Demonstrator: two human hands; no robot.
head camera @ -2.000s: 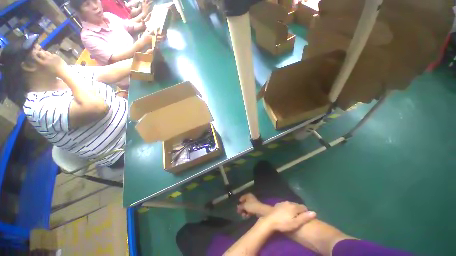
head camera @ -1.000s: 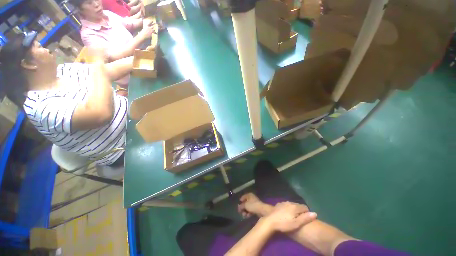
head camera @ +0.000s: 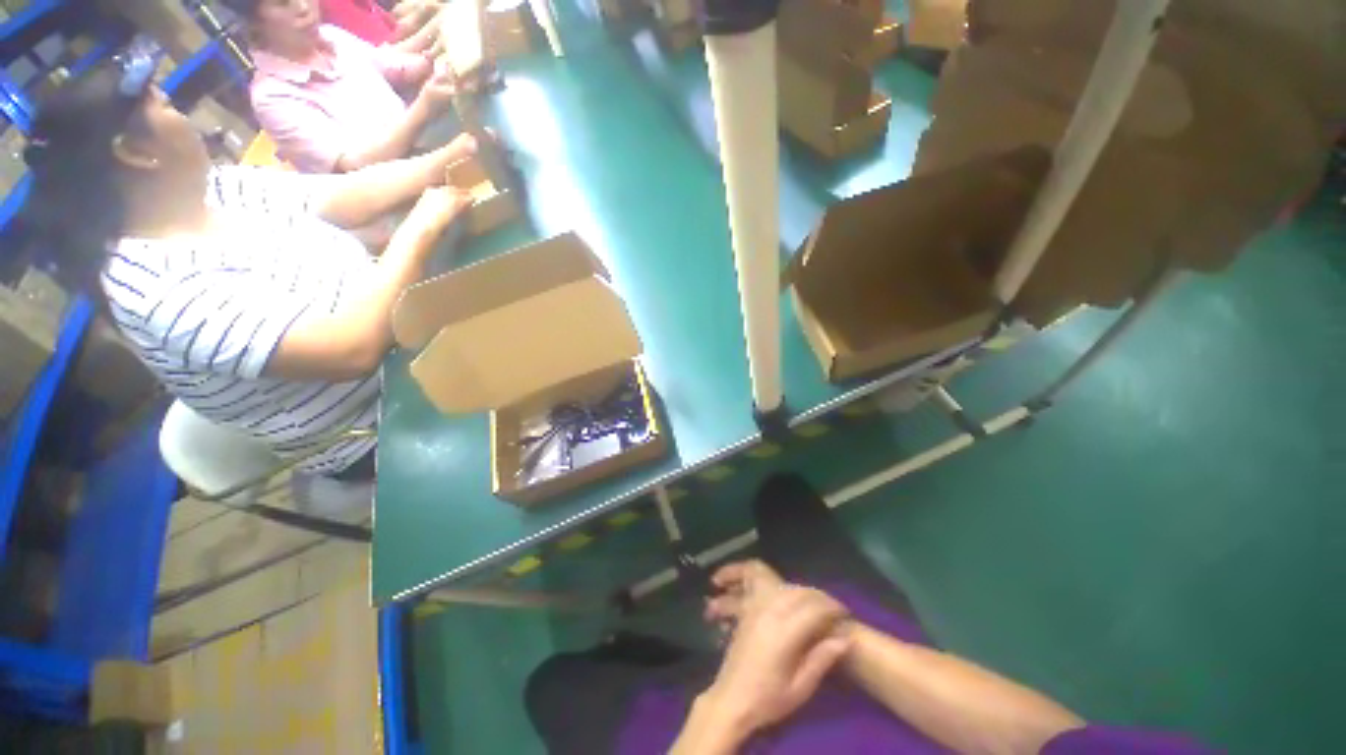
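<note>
My left hand [head camera: 785, 637] lies over my right wrist above my lap. My right hand [head camera: 743, 589] is beyond it, its fingers loosely bent, partly covered by the left; no object shows in either hand. An open brown carton [head camera: 588, 479] stands at the near table edge, its tall lid [head camera: 524, 342] raised. Black cables [head camera: 598, 423] lie inside with a shiny clear item [head camera: 545, 454] and a small pale block.
The green table [head camera: 443, 502] carries a larger open carton [head camera: 901, 288] on the right. A cream upright pipe [head camera: 750, 221] rises between the two cartons. A person in a striped shirt [head camera: 236, 310] sits at left, hands at a small carton [head camera: 484, 199]; another person sits beyond. More cartons stand further back.
My left hand has slid from my forearm towards my right wrist and hand. The striped-shirt person's raised hand has come down to the small carton. The view has shifted slightly.
</note>
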